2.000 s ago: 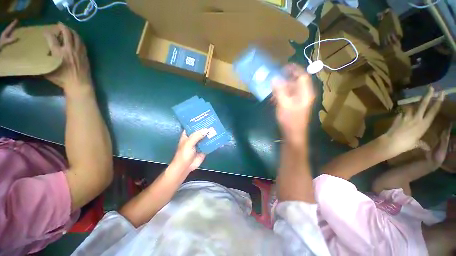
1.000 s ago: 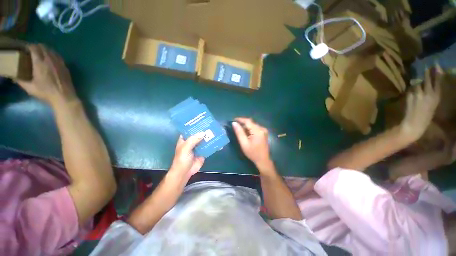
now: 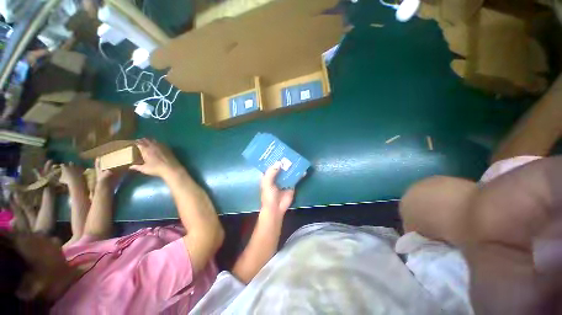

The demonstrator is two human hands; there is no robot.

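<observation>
My left hand (image 3: 276,192) holds a slightly fanned stack of blue insert cards (image 3: 277,161) above the green table, thumb on the top card's small white code. Two open brown mailer boxes (image 3: 266,112) stand side by side beyond it, lids up at the back. One blue card lies flat in the left box (image 3: 244,104) and one in the right box (image 3: 302,93). My right arm is bent, large and blurred at the lower right; its hand cannot be made out.
White cables and plugs (image 3: 148,101) lie at upper left. A person in pink at left holds a closed box (image 3: 121,158). Brown box blanks (image 3: 502,49) are heaped at upper right, near a round white cable head (image 3: 407,9). Tan scraps (image 3: 430,143) lie at right. Another person's arm is at far right.
The view has turned leftward. The right hand placed a card in the right box, then came back near the stack; now its arm is bent close to the camera.
</observation>
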